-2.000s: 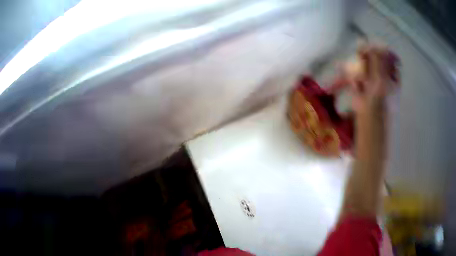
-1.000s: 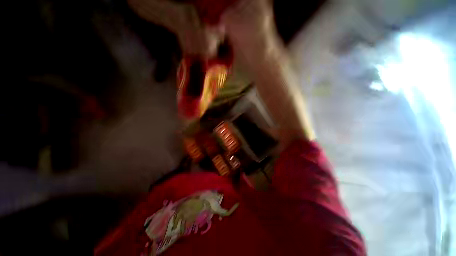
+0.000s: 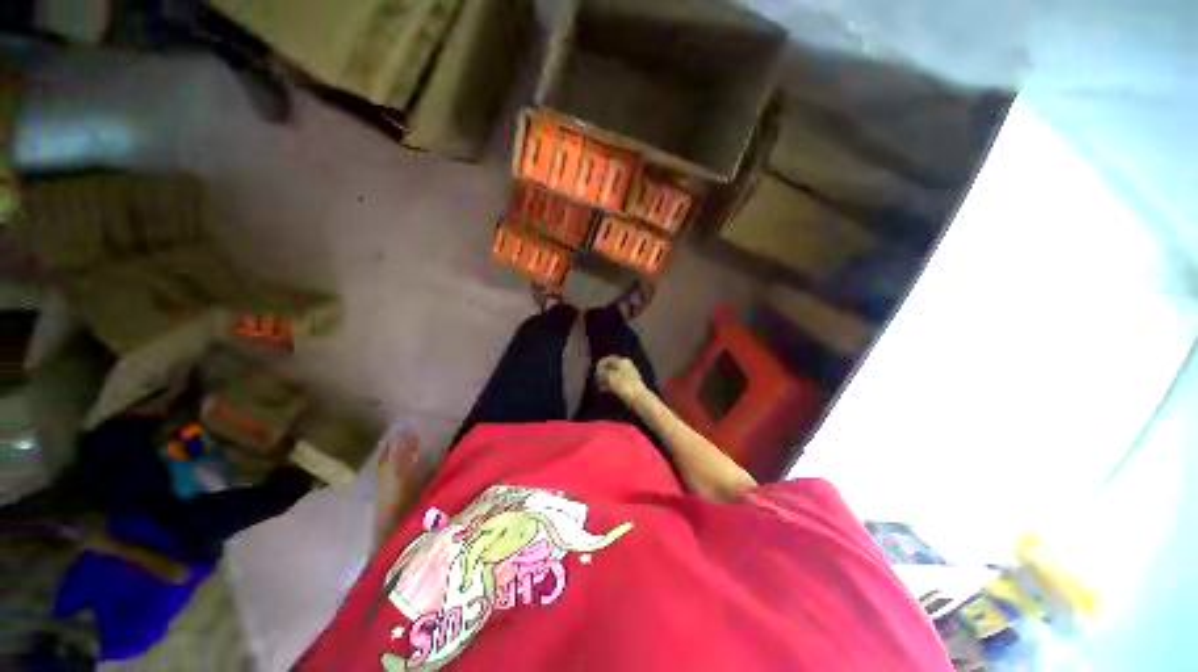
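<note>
Rows of orange-sided product boxes (image 3: 574,163) stand on the floor beyond my feet, against a large open brown carton (image 3: 677,82). The carton's visible inside looks empty. My right hand (image 3: 618,377) is over my right thigh, fingers curled, with nothing visible in it. My left hand (image 3: 398,460) is small and blurred at the left edge of my red shirt, beside a white sheet or bag (image 3: 296,565). I cannot tell whether it holds the sheet.
An orange-red stool (image 3: 746,387) is right of my legs, beside the white-topped table (image 3: 1038,302). Brown cartons (image 3: 801,197) stand under the table's edge. More cartons (image 3: 375,59) are at upper left. Cartons, dark cloth and a blue-purple item (image 3: 132,597) lie at left.
The view has turned from the table down to the floor. A blurred red and yellow item at my hands a second ago is no longer there. My right hand is now lower, near my thigh.
</note>
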